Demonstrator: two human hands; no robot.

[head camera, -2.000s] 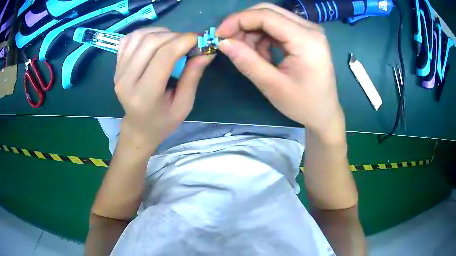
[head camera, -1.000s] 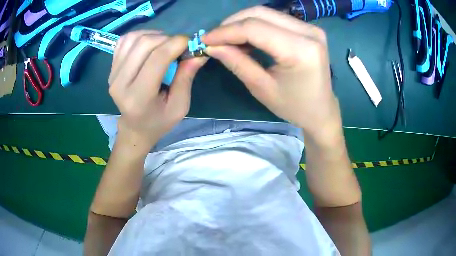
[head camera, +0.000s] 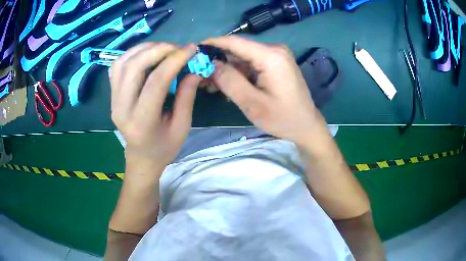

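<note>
My left hand [head camera: 148, 97] is closed around a light blue device body [head camera: 97, 56], whose open end with metal parts sticks out to the left. At its other end a small light blue bracket [head camera: 201, 65] shows between the fingertips of both hands. My right hand [head camera: 271, 81] pinches at that end with thumb and fingers; a dark part shows under its fingers. The fingers hide the middle of the body and the exact contact. Both hands are above the mat.
An electric screwdriver [head camera: 271, 16] lies behind my right hand. A black fixture [head camera: 319, 71] sits right of that hand. A white strip [head camera: 375, 73], tweezers [head camera: 413, 76] and a black cord [head camera: 408, 30] lie at right. Red-handled scissors [head camera: 47, 102] and housings [head camera: 84, 35] are at left; more housings [head camera: 437, 38] far right.
Both hands and the device have lowered slightly, and the bracket end is turned differently. The view has shifted; the screwdriver's bit and the black fixture now show.
</note>
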